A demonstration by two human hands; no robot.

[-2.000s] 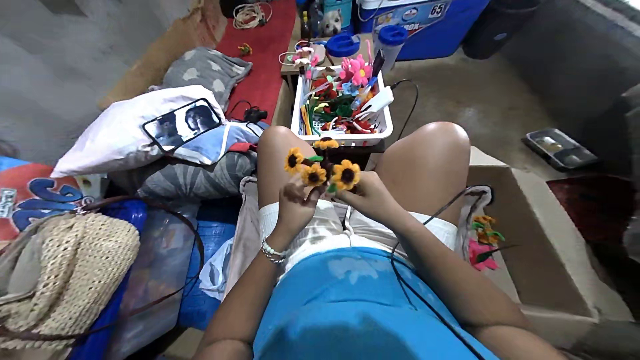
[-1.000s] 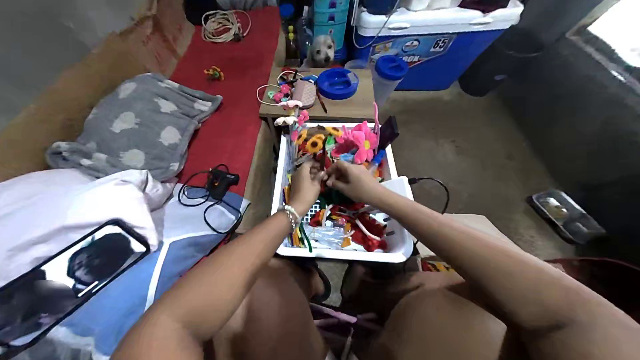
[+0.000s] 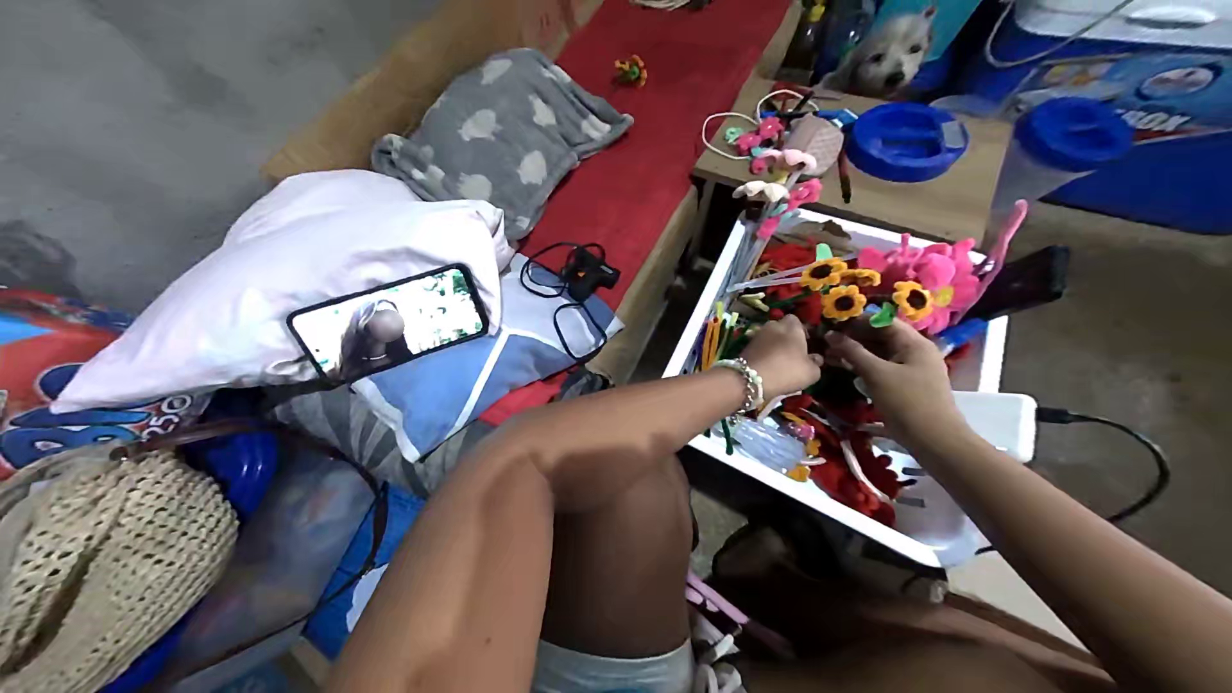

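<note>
Over a white plastic tray [image 3: 993,361] of craft supplies, my left hand [image 3: 782,358] and my right hand [image 3: 895,371] have their fingertips close together. A bunch of yellow-orange sunflowers [image 3: 844,302], apparently of pipe cleaner, rises just above them, and my right fingers pinch near its stems. What my left fingers grip is too small to tell. Pink fuzzy flowers [image 3: 929,269] stand behind the bunch. Red fuzzy pieces [image 3: 852,472] and clear plastic wrap [image 3: 765,443] lie in the front of the tray. A white power bank [image 3: 996,423] with a black cable rests at its right side.
A phone [image 3: 390,322] lies on pillows at the left, near a black cabled device [image 3: 587,272]. Behind the tray, a small wooden table [image 3: 948,192] holds a blue-lidded container [image 3: 907,142]. A dog [image 3: 890,53] is beyond it. A woven bag [image 3: 115,549] sits at lower left.
Two seconds ago both hands held the sunflowers over my lap; now hands and flowers are over the tray. The view has shifted strongly.
</note>
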